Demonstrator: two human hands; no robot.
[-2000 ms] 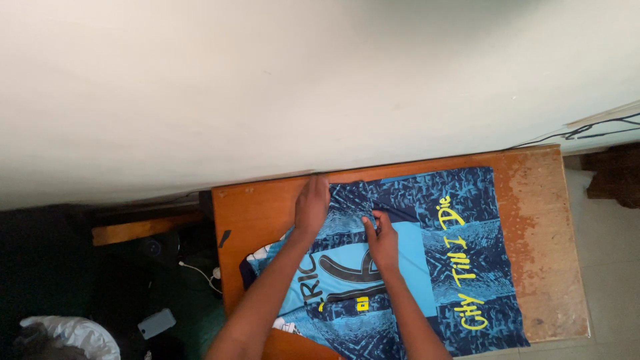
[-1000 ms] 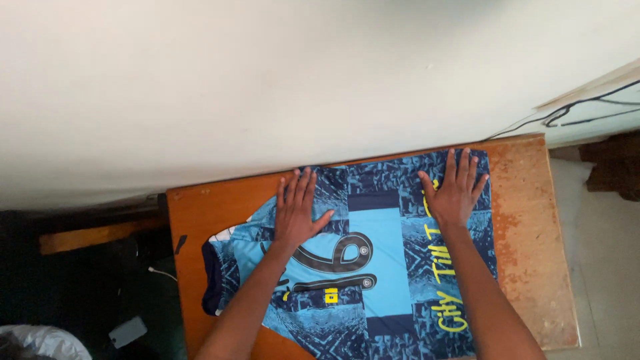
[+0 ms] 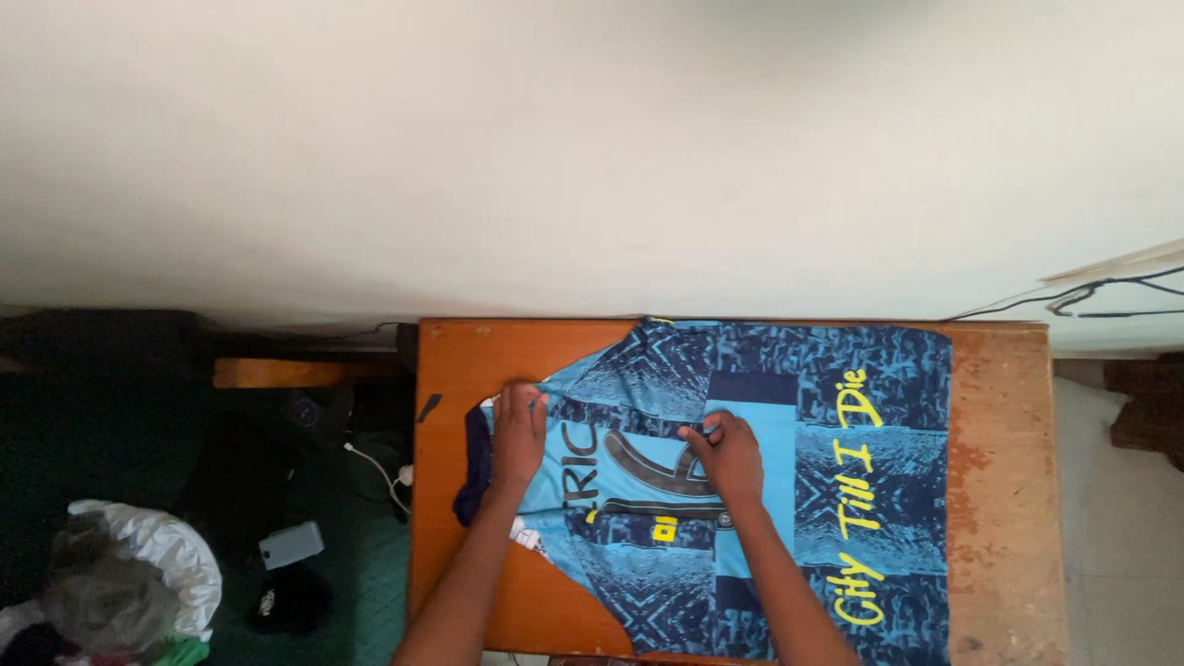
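A blue patterned sports jersey (image 3: 869,481) lies spread on a wooden table (image 3: 1004,518), its hem toward the right and its dark collar at the left. Black printing and large yellow lettering show on it. My left hand (image 3: 520,439) is at the shoulder near the collar, fingers bent at the cloth's edge; whether it pinches the fabric is unclear. Over the black number, my right hand (image 3: 726,453) has its thumb and forefinger close together at the cloth, and a grip there cannot be made out.
A pale wall (image 3: 592,166) rises behind the table. Black cables (image 3: 1091,291) run along it at the right. On the dark green surface at left are a phone (image 3: 290,545), a white charging cable (image 3: 379,462), a black cap (image 3: 289,599) and a white bag (image 3: 185,555).
My right hand has left the hem's upper corner and come left to the number. My left hand has moved toward the collar. Both hands were spread flat one second ago; their fingers are now bent.
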